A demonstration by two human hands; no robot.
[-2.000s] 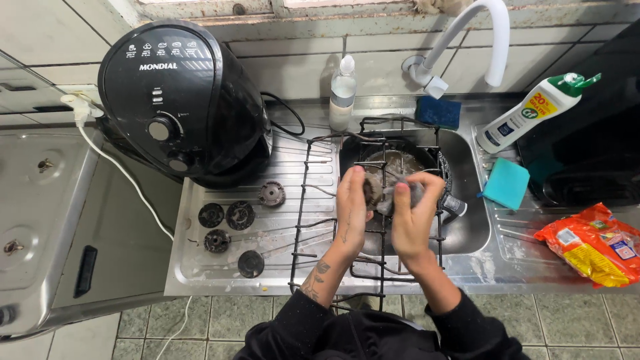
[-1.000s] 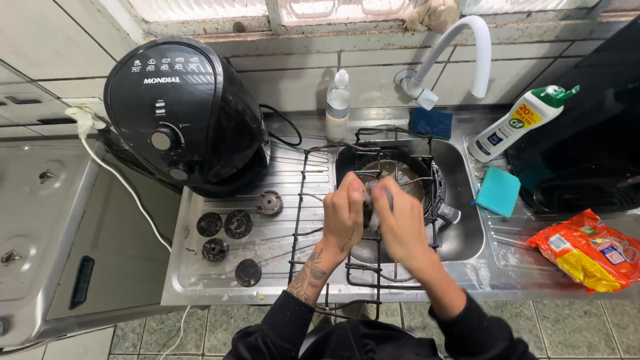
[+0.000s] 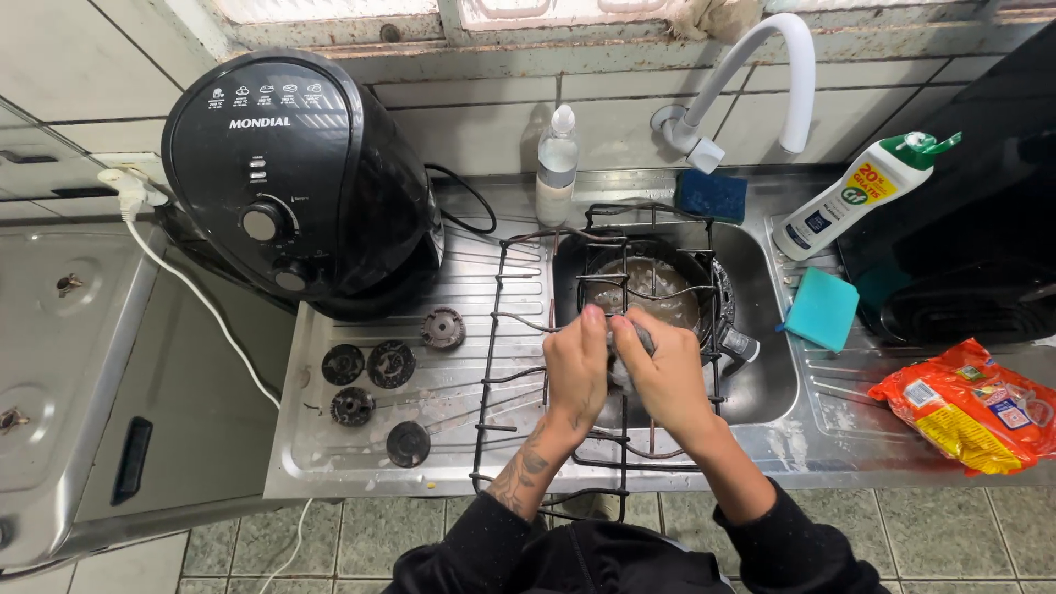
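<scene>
Over the sink, my left hand (image 3: 577,363) and my right hand (image 3: 664,363) are close together, fingers curled in. A grey scouring pad (image 3: 637,337) shows between them, pressed in my right hand's fingers; whether a burner part is inside it cannot be seen. My left fingers are closed at its side, and what they grip is hidden. Beneath the hands, wire stove grates (image 3: 516,375) lie across the basin and drainboard. A dark pan (image 3: 660,289) with murky, foamy water sits in the sink basin (image 3: 763,396) under them.
Several burner parts (image 3: 391,364) lie on the left drainboard beside a black air fryer (image 3: 272,181). Behind stand a clear bottle (image 3: 558,165), a blue sponge (image 3: 711,196) and a white faucet (image 3: 800,82). A Cif bottle (image 3: 850,198), turquoise sponge (image 3: 822,308) and orange packet (image 3: 978,408) are right.
Both hands remain together over the grates. They have moved toward the near side of the sink, leaving more of the pan's murky water in view. The view has shifted slightly.
</scene>
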